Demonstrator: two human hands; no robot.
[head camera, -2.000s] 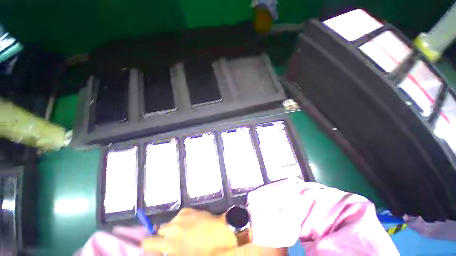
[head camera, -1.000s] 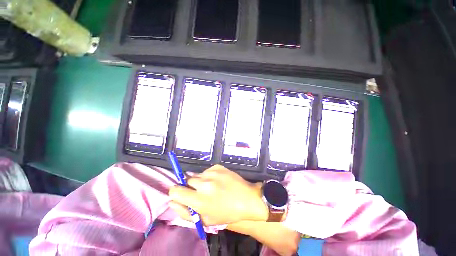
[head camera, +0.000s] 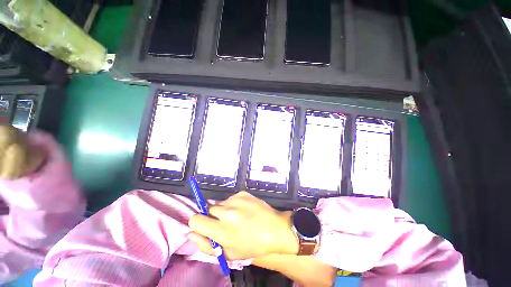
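Note:
My right hand (head camera: 241, 224), with a wristwatch and pink sleeve, reaches in from the lower right and is shut on a blue pen (head camera: 198, 196). My left hand (head camera: 302, 270) lies crossed under my right wrist, mostly hidden, so its fingers cannot be made out. Just beyond my hands lies a black foam tray (head camera: 407, 162). It holds a row of smartphones with lit white screens, such as the leftmost (head camera: 170, 134) and the rightmost (head camera: 372, 154). Some show small red or dark marks. Neither hand touches a phone.
A rear foam tray (head camera: 381, 42) holds three dark phones beside a bare slot. Tall black stacked trays (head camera: 470, 129) stand at the right. A taped post (head camera: 56, 36) is at upper left, a neighbour's tray (head camera: 42, 101) at left. Another person's blurred hand (head camera: 17, 154) and pink sleeve are at left.
The view first tipped down towards the lit tray, then shifted slightly. A neighbour's hand and sleeve have come in at the left. My crossed hands and the pen have barely moved since one second ago.

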